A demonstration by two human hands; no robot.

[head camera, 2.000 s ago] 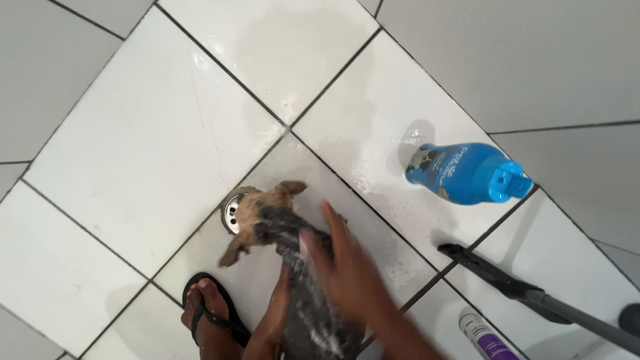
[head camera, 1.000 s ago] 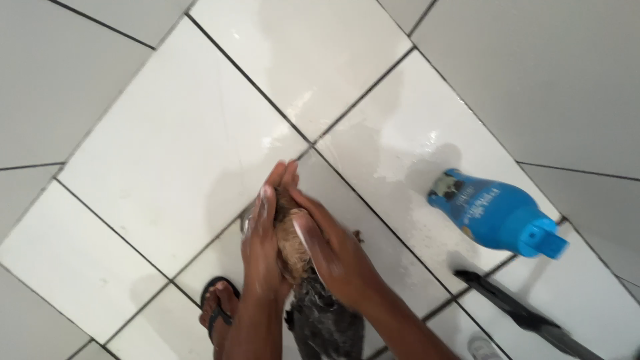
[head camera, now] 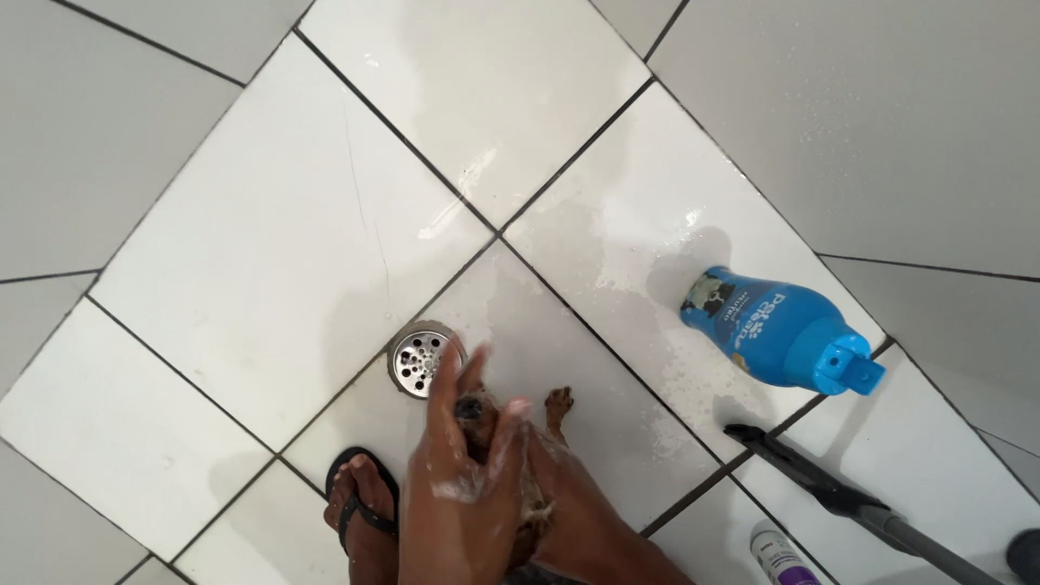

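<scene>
A small wet dog (head camera: 478,422) with brown fur is between my hands, its dark nose pointing up the view. My left hand (head camera: 463,455), with lather on it, cups one side of the dog's head, fingers spread around the muzzle. Against the other side of its head and neck rests my right hand (head camera: 561,487), also wet. One brown paw (head camera: 559,402) sticks out to the right of my hands. Most of the dog's body is hidden beneath my hands and forearms.
Just above my left hand lies a round metal floor drain (head camera: 420,360). A blue pet shampoo bottle (head camera: 772,329) stands at right, near a black-headed tool with a grey pole (head camera: 812,471) and a white-and-purple container (head camera: 780,556). My foot in a black flip-flop (head camera: 366,496) is at lower left.
The dog's head faced the drain with its ears showing; now its nose points upward between my hands. My hands, closed together over the head one second ago, have moved lower and parted around the muzzle.
</scene>
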